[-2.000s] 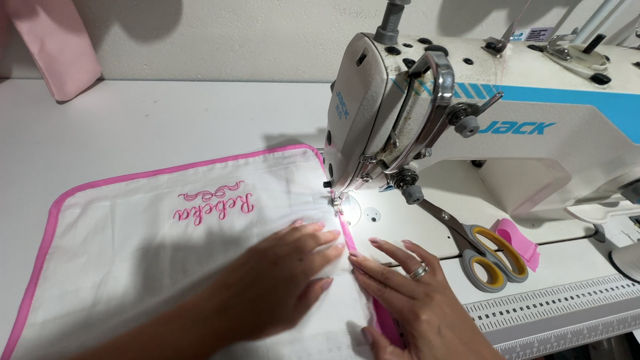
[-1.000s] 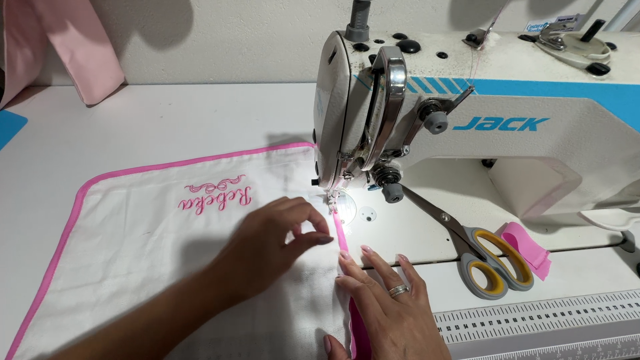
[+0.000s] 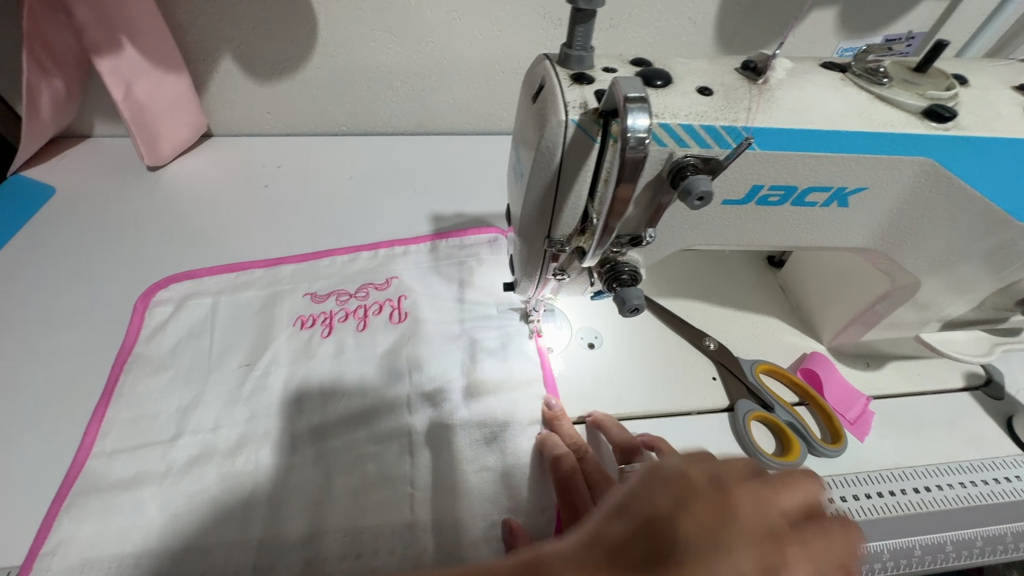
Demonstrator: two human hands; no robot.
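Note:
White cloth (image 3: 344, 416) with pink binding (image 3: 549, 376) along its edges lies flat, its right edge running under the presser foot (image 3: 534, 320) of a Jack sewing machine (image 3: 768, 200). Pink embroidered lettering and a scroll (image 3: 352, 308) mark the cloth. My right hand (image 3: 580, 464), wearing a ring, has its fingertips on the bound edge just below the foot; the thumb lies on the cloth. My left hand (image 3: 720, 512) crosses over it to the right, blurred, hiding much of the right hand. Whether it holds anything is unclear.
Scissors (image 3: 744, 384) with grey and yellow handles lie right of the needle area, near a pink fabric scrap (image 3: 836, 392). A ruler strip (image 3: 920, 488) runs along the front. Pale pink fabric (image 3: 144, 88) hangs at the back left, near a blue object (image 3: 20, 204).
My left hand has moved from above the cloth, near the needle, rightward and toward me, across my right hand. The right hand remains at the bound edge.

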